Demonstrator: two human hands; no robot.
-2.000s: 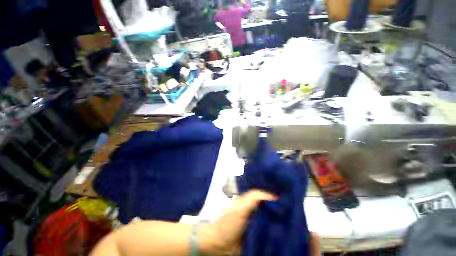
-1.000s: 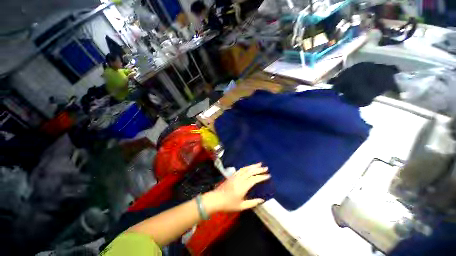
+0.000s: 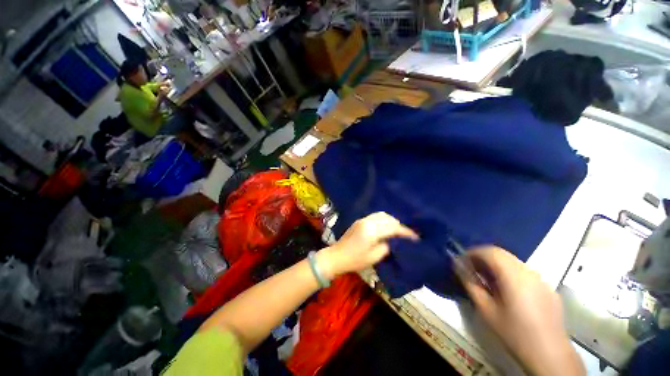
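A wide navy garment piece (image 3: 455, 161) lies spread on the white sewing table, its near corner at the front edge. My left hand (image 3: 365, 244), with a band at the wrist, is at that near corner, thumb and fingers pinched on the cloth. My right hand (image 3: 507, 297) is to its right, above the cloth, closed around small thread snips (image 3: 457, 250) whose tips point at the cloth. The right hand is slightly blurred.
A black fabric heap (image 3: 562, 84) lies beyond the navy piece. The sewing machine base (image 3: 610, 275) is at right. A brown board (image 3: 330, 136) is at the table's left end. Red plastic bags (image 3: 261, 213) and a yellow bag (image 3: 307, 194) sit below. A person (image 3: 143, 99) sits far left.
My left hand has gone from the navy piece at the machine to the spread piece's near corner, and its fingers have closed. My right hand has come into view with snips. The view has swung left.
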